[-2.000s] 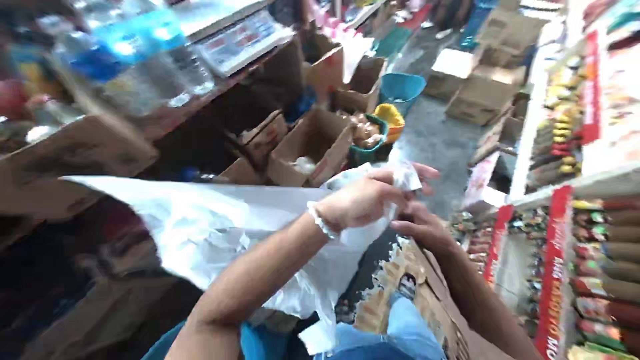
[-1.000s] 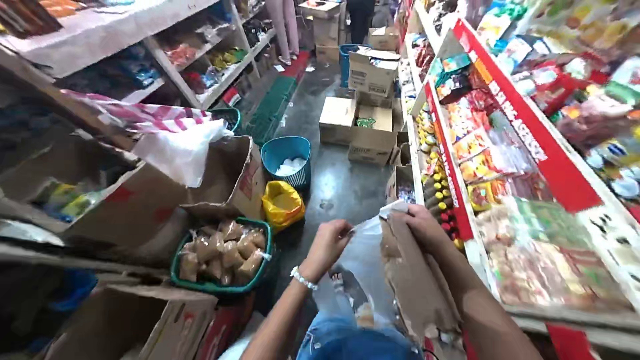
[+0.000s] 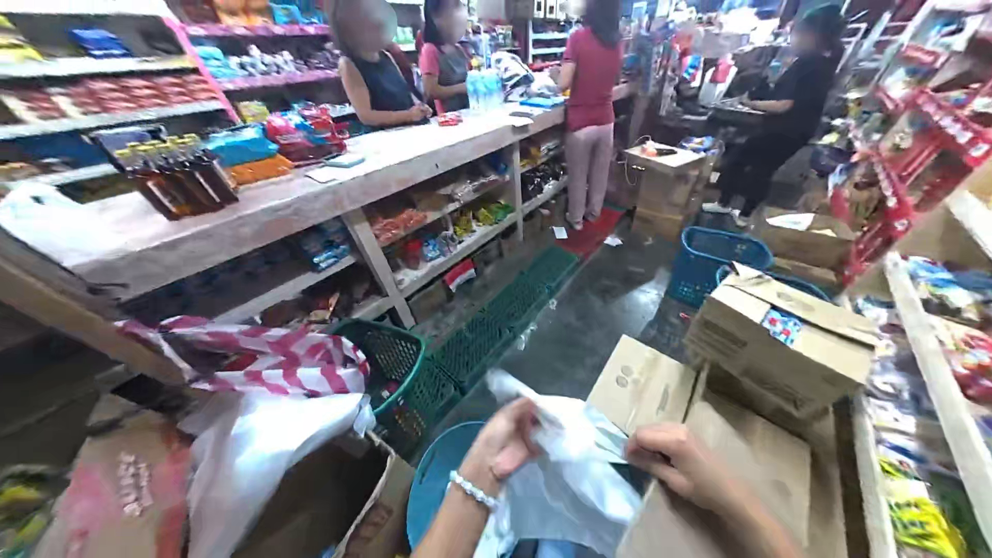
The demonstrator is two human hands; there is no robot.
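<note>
A white translucent plastic bag [image 3: 573, 480] hangs between my two hands, low in the middle of the view. My left hand [image 3: 508, 438], with a beaded bracelet at the wrist, grips its upper left part. Closed at the bag's right edge is my right hand [image 3: 670, 457]. Just right of that hand are open cardboard flaps [image 3: 643, 384] and a cardboard box [image 3: 783, 337]. A blue plastic basket [image 3: 438, 484] stands partly hidden behind my left forearm.
A long white counter [image 3: 434, 147] runs along the left, with bottles [image 3: 182, 174] on it. People [image 3: 593, 101] stand around its far end. Green crates [image 3: 504, 310] line the floor beside it. Shelves of packets [image 3: 930, 480] flank the right; a striped bag [image 3: 271, 356] lies at left.
The view has swung up and left towards the counter. Both hands still hold the white bag; the cardboard piece beside my right hand a second ago no longer shows clearly in it.
</note>
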